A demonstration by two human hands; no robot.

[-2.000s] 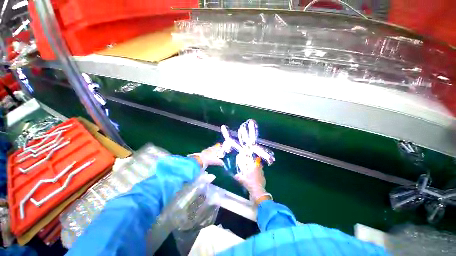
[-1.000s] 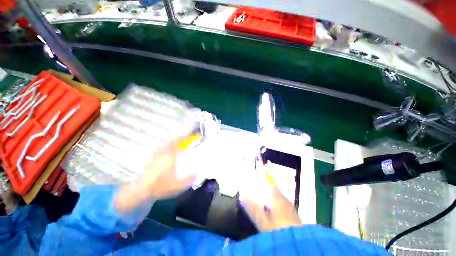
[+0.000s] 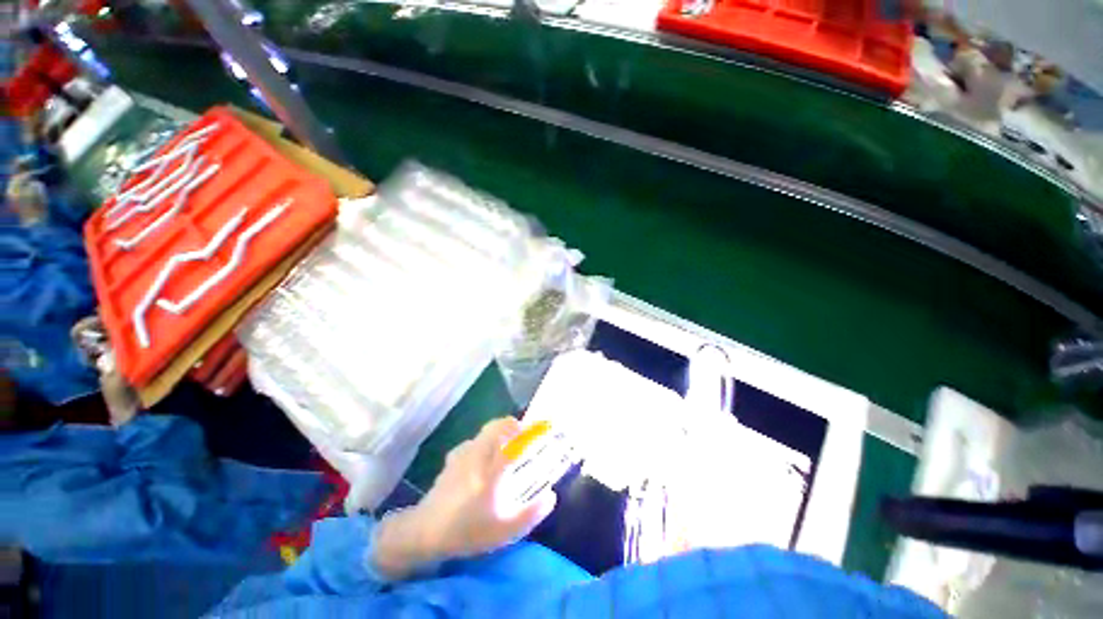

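Observation:
The branched product (image 3: pixel 710 385) lies on an overexposed white block (image 3: pixel 605 405) over the white-bordered work frame (image 3: pixel 847 484). Its glossy loop ends point up, down and left; its centre is lost in glare. My left hand (image 3: pixel 454 502), with an orange-yellow finger cot, is closed around the left loop end near the frame's lower left. My right hand cannot be made out; only the blue sleeve shows at the bottom edge, beside the glare.
Clear ribbed packing (image 3: pixel 387 302) and a screw bag (image 3: pixel 544 320) lie left of the frame. A red tray (image 3: pixel 206 242) holds bent white strips. A black electric screwdriver (image 3: pixel 992 522) hangs right, over white foam (image 3: pixel 956 460). The green conveyor (image 3: pixel 677 242) runs behind. Another person's blue sleeve (image 3: pixel 145 484) is at left.
The product has come from over the conveyor down to the work frame. My left hand remains at a loop end. My right hand has dropped from clear view. The camera view has shifted.

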